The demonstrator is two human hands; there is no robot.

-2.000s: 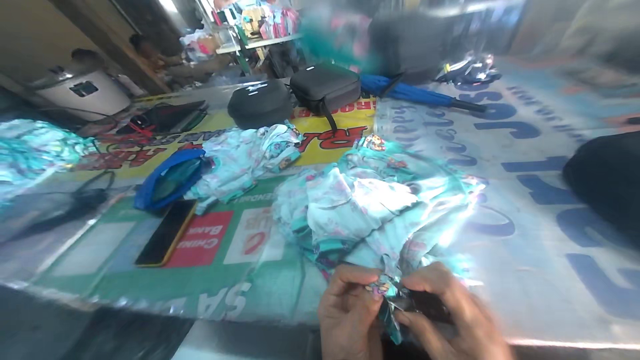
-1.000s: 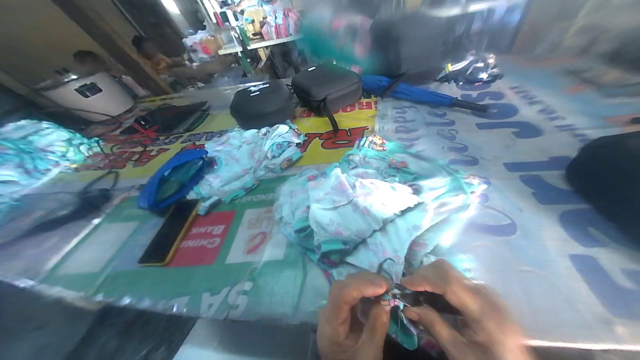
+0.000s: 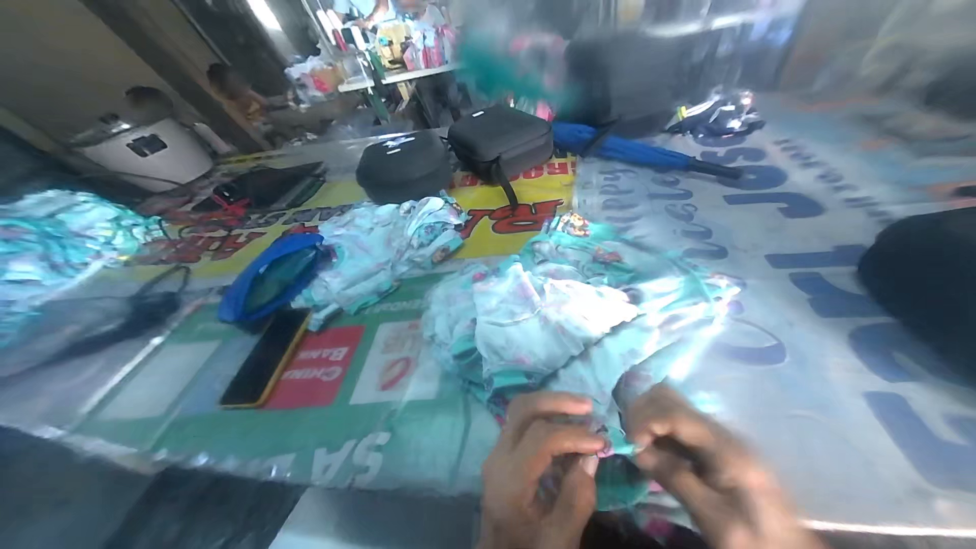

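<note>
Light teal printed fabric (image 3: 549, 320) lies in a loose heap at the table's front edge, and its near end runs down into both hands. My left hand (image 3: 537, 465) pinches a gathered piece of it between thumb and fingers. Close beside it on the right, my right hand (image 3: 705, 465), blurred, grips the same gathered part; a dark thing shows within its fingers, too unclear to name. A green fold of cloth hangs below the fingertips.
Left of the heap are a smartphone (image 3: 265, 358), a blue pouch (image 3: 272, 278) and another fabric bundle (image 3: 381, 248). Black cases (image 3: 501, 141), a folded blue umbrella (image 3: 633, 146) and a pile of teal cloth (image 3: 61, 244) lie farther off. A black object (image 3: 926, 282) sits at right.
My hands have drawn slightly apart at the gathered fabric, and my left fingers have shifted their hold. The fabric heap stays in about the same place.
</note>
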